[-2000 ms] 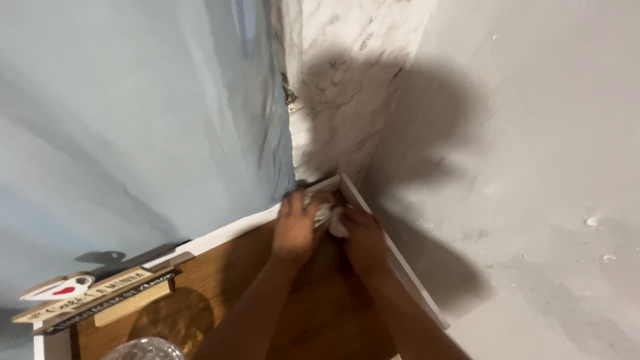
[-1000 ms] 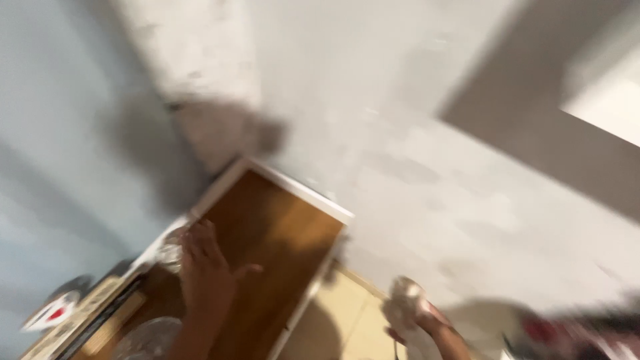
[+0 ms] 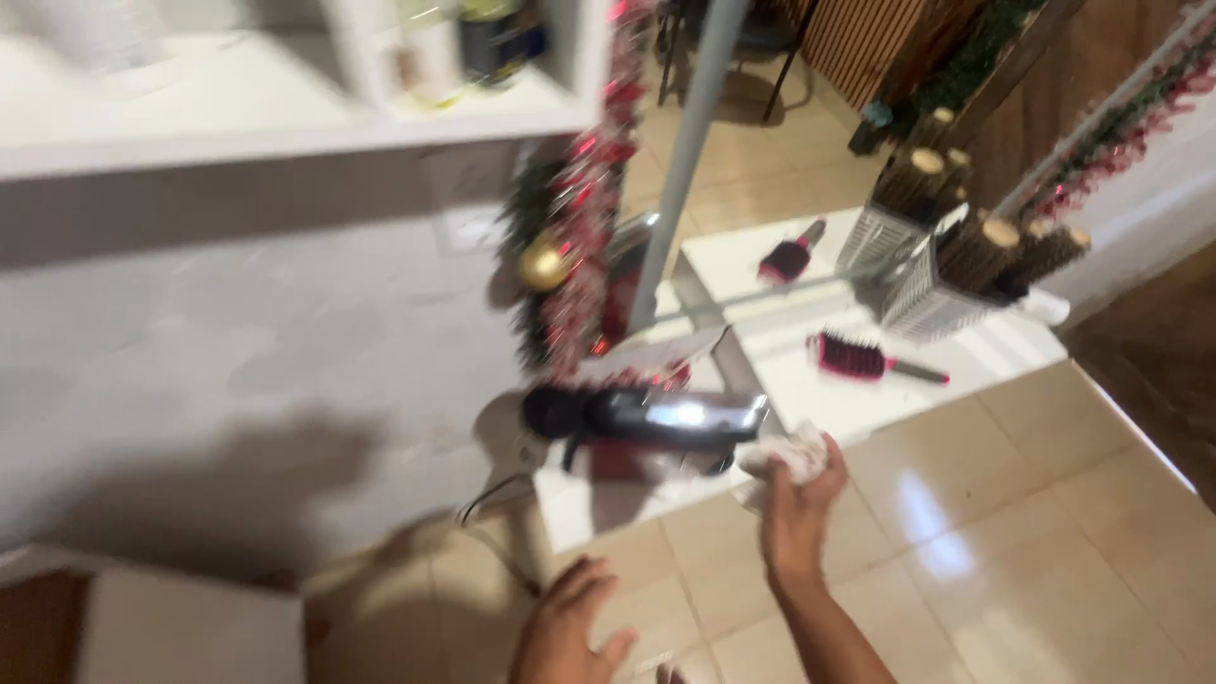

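My right hand (image 3: 806, 508) grips a crumpled white cloth or tissue (image 3: 798, 454) at the front edge of a white shelf (image 3: 807, 380) below a mirror. My left hand (image 3: 568, 627) is empty, fingers spread, over the tiled floor, lower and to the left. Just left of the cloth, a black and silver appliance (image 3: 674, 416) stands on the shelf's left part; blur hides its exact kind. A pink and black hairbrush (image 3: 852, 358) lies on the shelf behind the right hand.
A white slatted basket (image 3: 926, 299) with cut wooden sticks stands at the shelf's right. Red tinsel (image 3: 579, 256) with a gold ball (image 3: 544, 262) hangs along the mirror's left edge. A white wall shelf (image 3: 285, 133) juts out at upper left.
The view has swung far right, from the wood-topped surface in the corner to the mirror shelf. Both hands were on the wooden surface at first; the right hand is now at the white shelf.
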